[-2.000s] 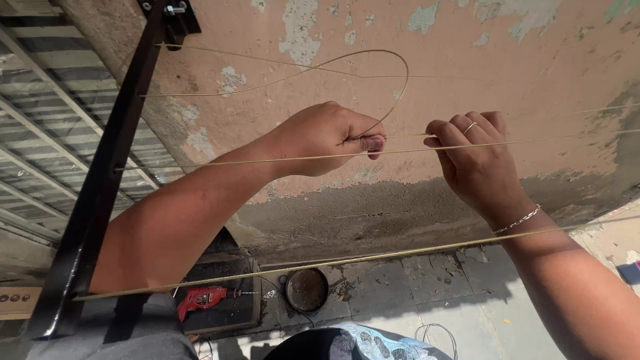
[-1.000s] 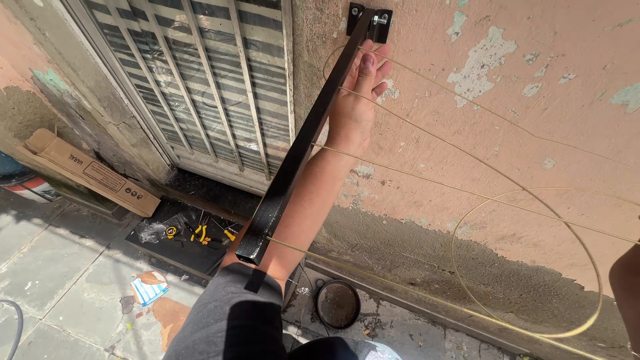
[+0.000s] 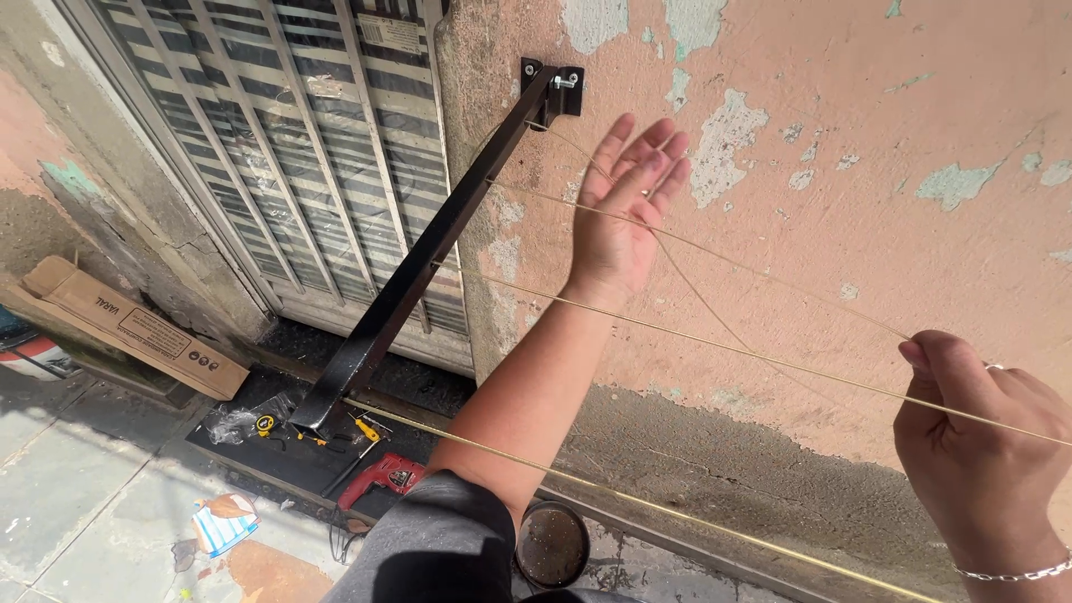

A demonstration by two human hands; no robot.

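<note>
A black square metal bar (image 3: 419, 251) juts out from a black wall bracket (image 3: 553, 86) bolted to the wall. Thin yellowish cords (image 3: 737, 337) run from holes along the bar toward the right. My left hand (image 3: 624, 209) is raised palm up beside the upper part of the bar, its fingers spread, with the uppermost cord passing by the fingers. At the right, my right hand (image 3: 976, 419) pinches the second cord from the top between thumb and fingers; another cord crosses in front of that hand.
Behind the bar stands a barred metal door (image 3: 318, 151). Below lie a red power drill (image 3: 381, 479), a yellow-handled screwdriver (image 3: 367, 430), a tape measure (image 3: 265, 425) and a round dark pan (image 3: 553, 544). An opened cardboard box (image 3: 134, 327) rests at the left.
My left hand has come away from the bar near the bracket, its fingers now spread. The large loop of cord seen a second ago no longer shows. My right hand has come further into view.
</note>
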